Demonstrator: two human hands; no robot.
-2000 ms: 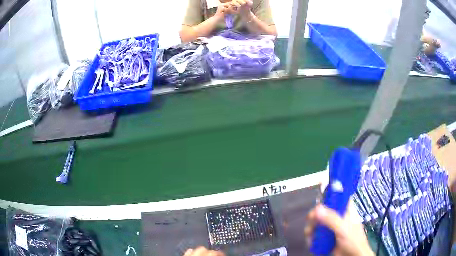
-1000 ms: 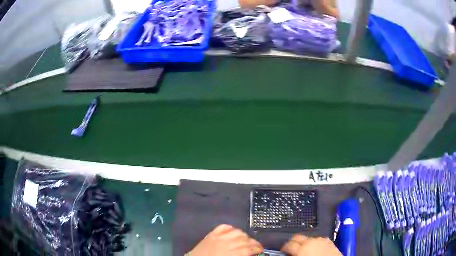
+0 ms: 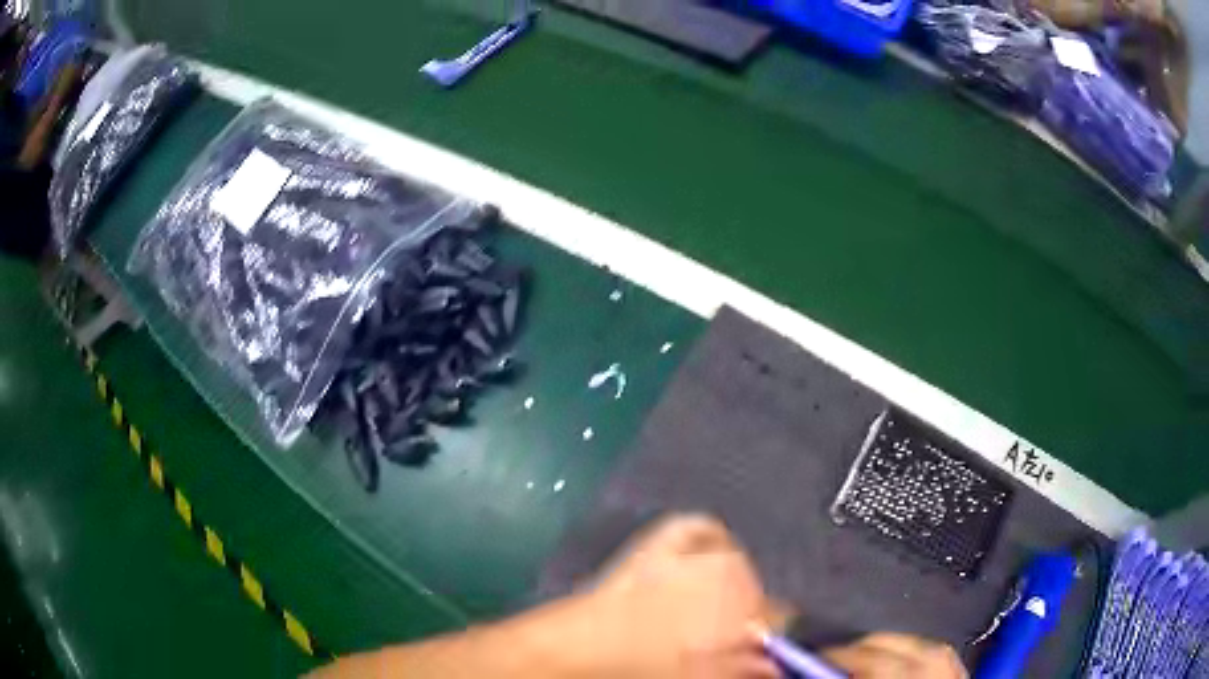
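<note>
A purple housing (image 3: 793,653) shows only in part at the bottom edge, between my hands. My left hand (image 3: 690,590) is closed around its near end, blurred. My right hand (image 3: 895,655) is at its other side, cut off by the bottom edge, fingers bent over the housing. The blue electric screwdriver (image 3: 1032,618) lies on the dark grey mat (image 3: 743,451) to the right of my hands. The black screw tray (image 3: 924,493) with tiny silver screws lies on the mat beyond my hands.
A loose pile of black end pieces (image 3: 444,338) spills from a clear plastic bag (image 3: 285,252) at left. White scraps (image 3: 609,381) lie on the green bench. Housings (image 3: 1153,617) are stacked at far right. A single purple-blue unit (image 3: 480,53) lies on the belt beyond the white rail (image 3: 597,246).
The view has swung left and tilted. Since the oldest frame, my right hand has let go of the screwdriver, which now lies on the mat, and has come to the housing.
</note>
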